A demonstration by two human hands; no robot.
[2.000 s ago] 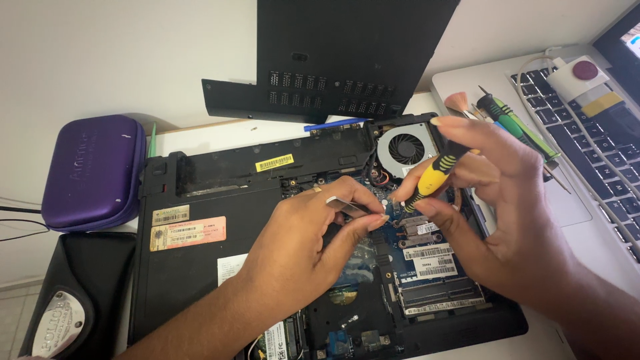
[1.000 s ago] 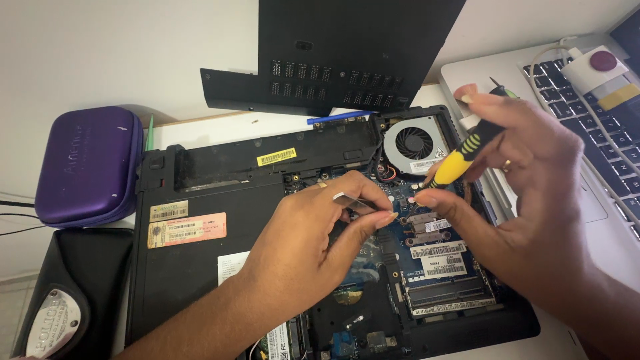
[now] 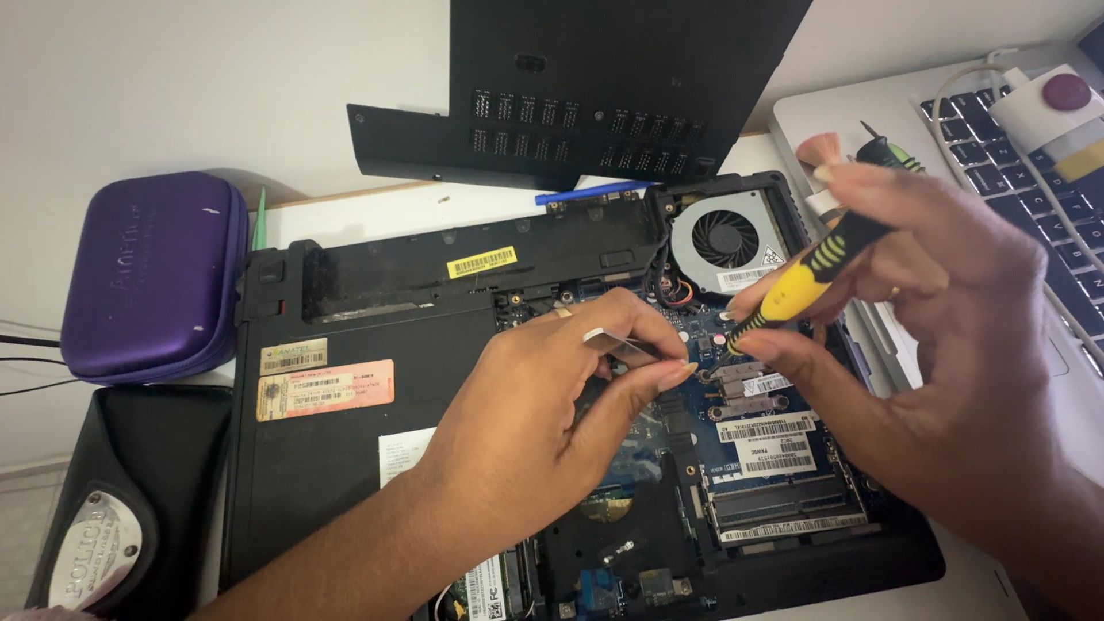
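Note:
An opened black laptop [image 3: 371,336] lies upside down with its circuit board [image 3: 750,448] and cooling fan [image 3: 724,237] exposed. My left hand [image 3: 535,397] pinches a thin metal tool, perhaps tweezers [image 3: 617,342], between thumb and index finger over the board. In my right hand [image 3: 914,345] is a yellow and black screwdriver [image 3: 798,285], slanted, its lower end close to the metal heatsink bracket [image 3: 746,388] below the fan. The fingertips hide part of the screwdriver's shaft, and I cannot tell whether it touches a screw.
A black bottom cover [image 3: 569,86] stands behind the laptop, near a blue plastic pry tool [image 3: 595,191]. On the left are a purple zip case [image 3: 155,276] and a black pouch [image 3: 155,483]. At right, a silver laptop [image 3: 811,112] carries a brush [image 3: 819,155] and a green-black tool [image 3: 888,153].
My right hand has kept the screwdriver, whose tilt and finger grip have shifted. My left hand has stayed in nearly the same place with the thin metal tool.

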